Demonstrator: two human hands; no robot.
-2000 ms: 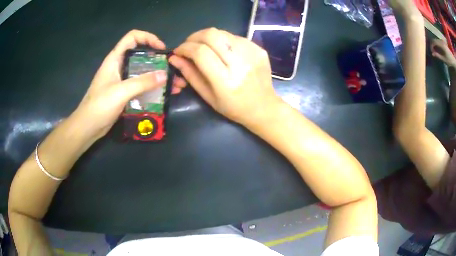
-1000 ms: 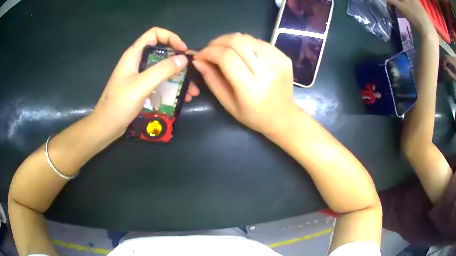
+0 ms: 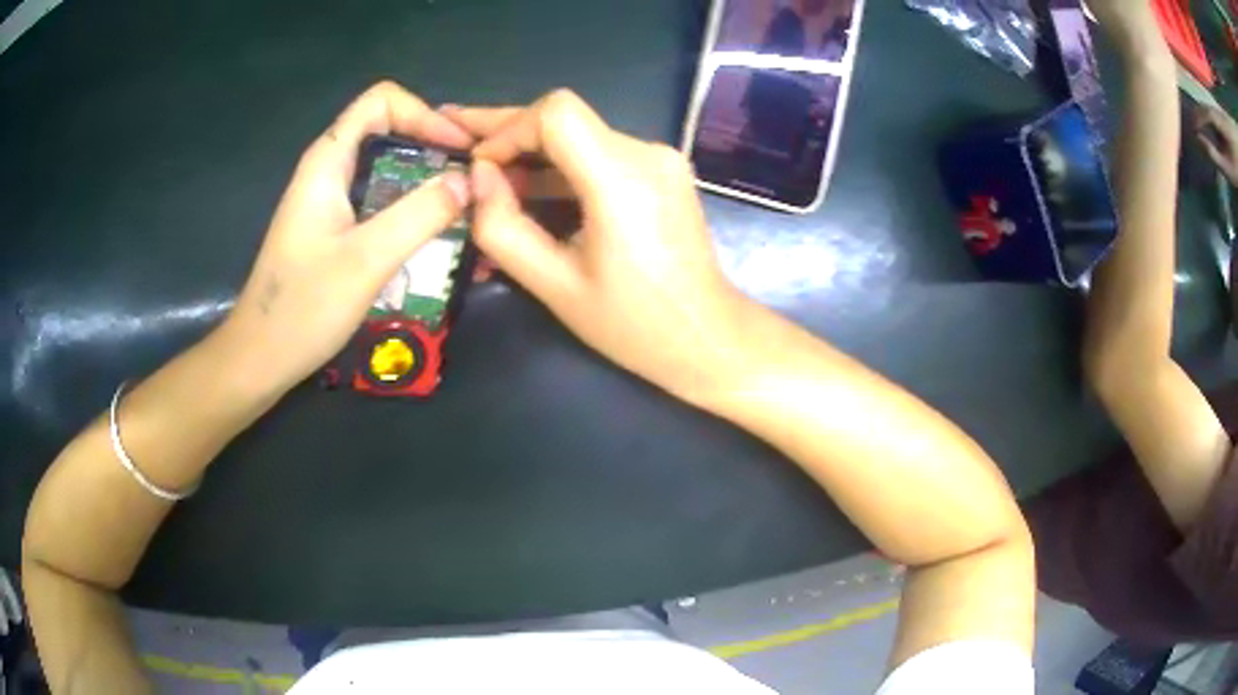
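Observation:
My left hand (image 3: 319, 245) holds the open device unit (image 3: 432, 278), its thumb lying across the green circuit board near the upper right edge. The black frame stands lengthwise away from me, with its red end piece (image 3: 424, 373) nearest me and a round yellow disc (image 3: 394, 359) in it. My right hand (image 3: 611, 238) is at the unit's upper right corner, thumb and forefinger close together at the edge. Whether the fingertips pinch a small part is hidden. The unit is over the dark green tabletop (image 3: 543, 502).
A smartphone (image 3: 774, 102) with a pale edge lies beyond my right hand. Right of it are a dark blue box (image 3: 991, 217) with a red figure and a clear plastic bag (image 3: 998, 30). Another person's arm (image 3: 1140, 231) reaches along the right side. Red items (image 3: 1184, 41) lie at the far right.
Since one second ago, both hands and the unit appear further left, as do the phone and box. The unit is turned more upright. My right thumb and forefinger have bent into a rounder arch at the corner.

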